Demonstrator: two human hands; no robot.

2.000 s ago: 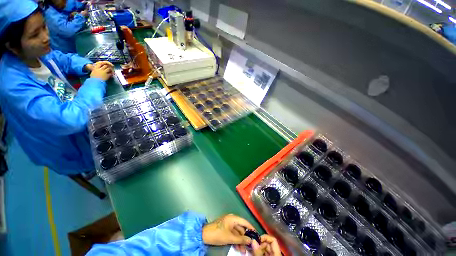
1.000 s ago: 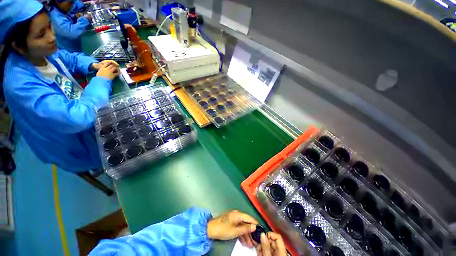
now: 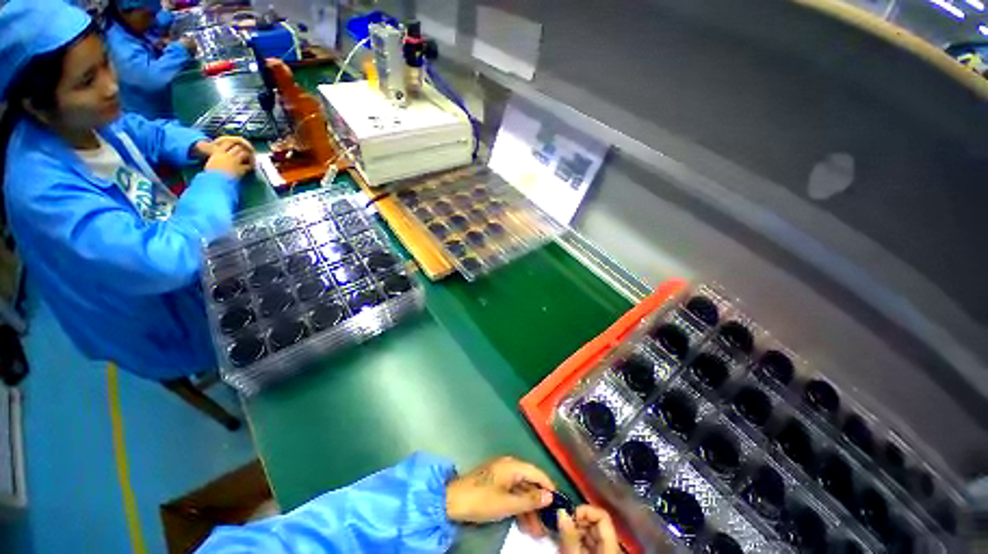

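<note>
My left hand [image 3: 501, 490] and my right hand [image 3: 592, 530] hold one round black part [image 3: 555, 509] between their fingertips, at the bottom of the view. The right hand is partly cut off by the lower edge. White paper [image 3: 524, 541] shows just below the hands. Right of them lies a clear blister tray [image 3: 704, 484] with black parts in rows of pockets. The tray rests on a red-orange carrier tray [image 3: 544, 396], whose edge shows at the left and back.
A stack of clear trays [image 3: 325, 344] with black parts stands at left. A brownish clear tray [image 3: 509, 255] lies on a yellow-brown board by a white machine [image 3: 403, 141]. An orange press [image 3: 307, 135] and a seated person in blue [image 3: 108, 260] are far left.
The hands stay on the black part; it has turned between the fingers, from face-up a second ago to more edge-on. The view has shifted slightly.
</note>
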